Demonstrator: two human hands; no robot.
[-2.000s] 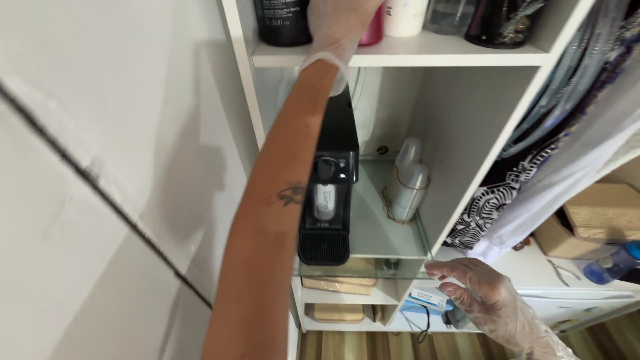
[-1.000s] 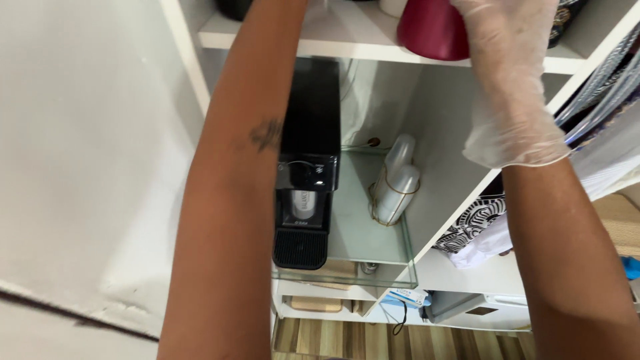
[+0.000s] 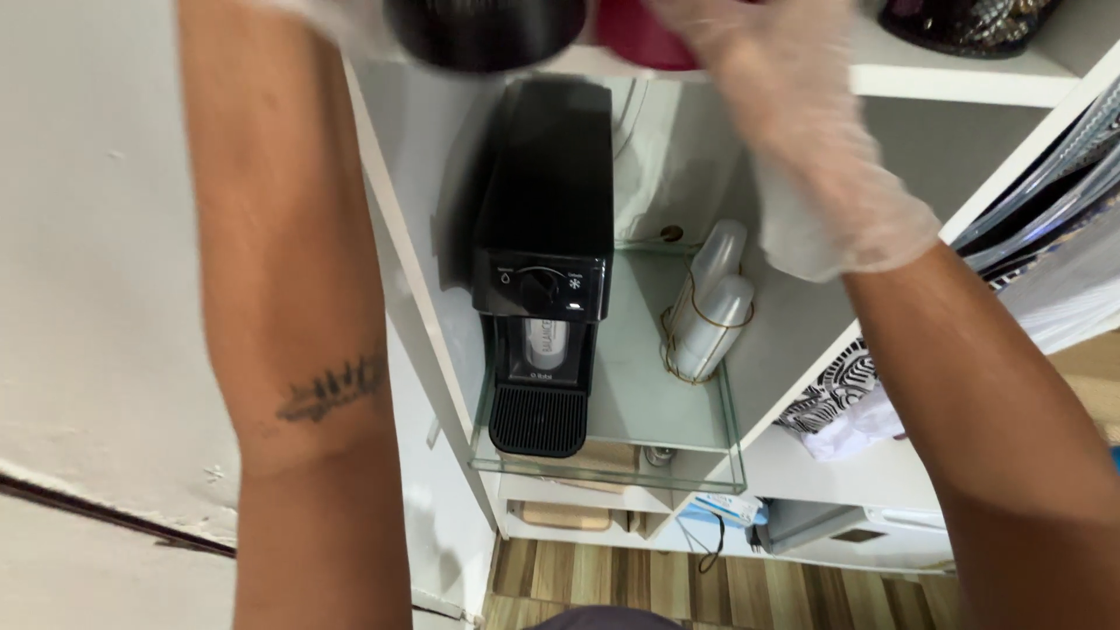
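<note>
Both my hands wear clear plastic gloves at the top edge of the view. Only the glove's edge and part of my left hand [image 3: 350, 22] show, beside a black container [image 3: 486, 31]; its fingers are cut off, so its hold cannot be told. My right hand [image 3: 779, 96] has its fingers at a dark pink container [image 3: 643, 35] by the upper shelf's front edge; the fingertips are partly out of frame. Below stands a black water dispenser [image 3: 551, 175] on a glass shelf [image 3: 634, 394]. Plastic cups [image 3: 717, 324] sit in a gold wire holder right of it.
A dark glittery container [image 3: 971, 22] stands on the upper white shelf [image 3: 962, 86] at right. Garments [image 3: 1050, 254] hang beyond the cabinet's right panel. Lower down are a light-coloured box [image 3: 569, 516], a blue and white pack [image 3: 726, 507] and a dark cord [image 3: 713, 547]. A wall is at left.
My right hand has risen from beside the glass shelf to the dark pink container at the upper shelf. The black container now shows lower in the view, over the shelf's front edge.
</note>
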